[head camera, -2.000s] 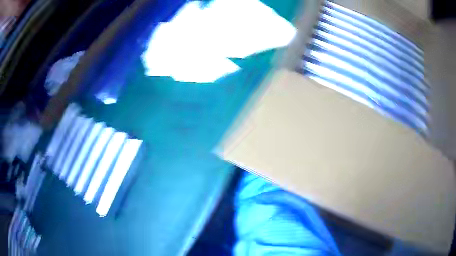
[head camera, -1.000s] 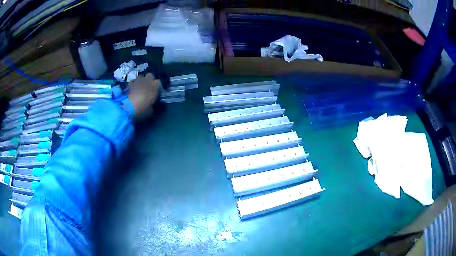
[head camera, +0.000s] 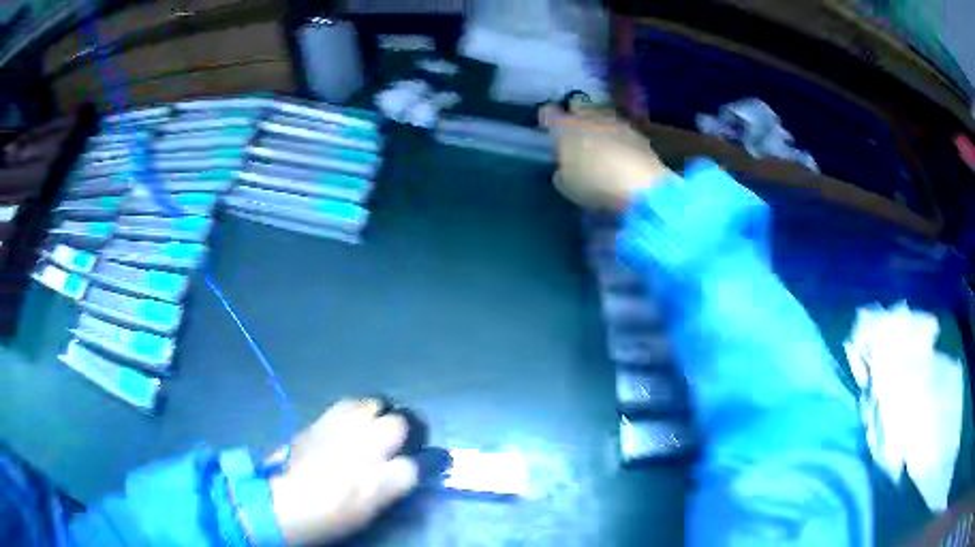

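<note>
My left hand (head camera: pixel 347 470), with black finger cots, is at the lower middle, its fingers closed on the left end of a short, bright silver heat sink (head camera: pixel 486 471) low over the mat. My right hand (head camera: pixel 604 158) reaches to the back, its fingertips beside the right end of a silver bar (head camera: pixel 492 137). It is blurred, and I cannot tell if it holds anything. A column of plain heat sinks (head camera: pixel 644 387) is partly hidden by my right sleeve. Heat sinks with teal patches (head camera: pixel 139 308) lie in rows at left.
The green mat (head camera: pixel 428 288) lies under the work. A blue cord (head camera: pixel 244 333) hangs at left. White scraps (head camera: pixel 415 104), a whitish bottle (head camera: pixel 331 59) and clear bags (head camera: pixel 529 48) are at the back. White cloths (head camera: pixel 907 390) lie at right, beyond a cardboard box (head camera: pixel 738 160).
The view has turned left. The hand at the white scraps is gone from there. My left hand now shows low with a heat sink, and my right arm now stretches over the plain column.
</note>
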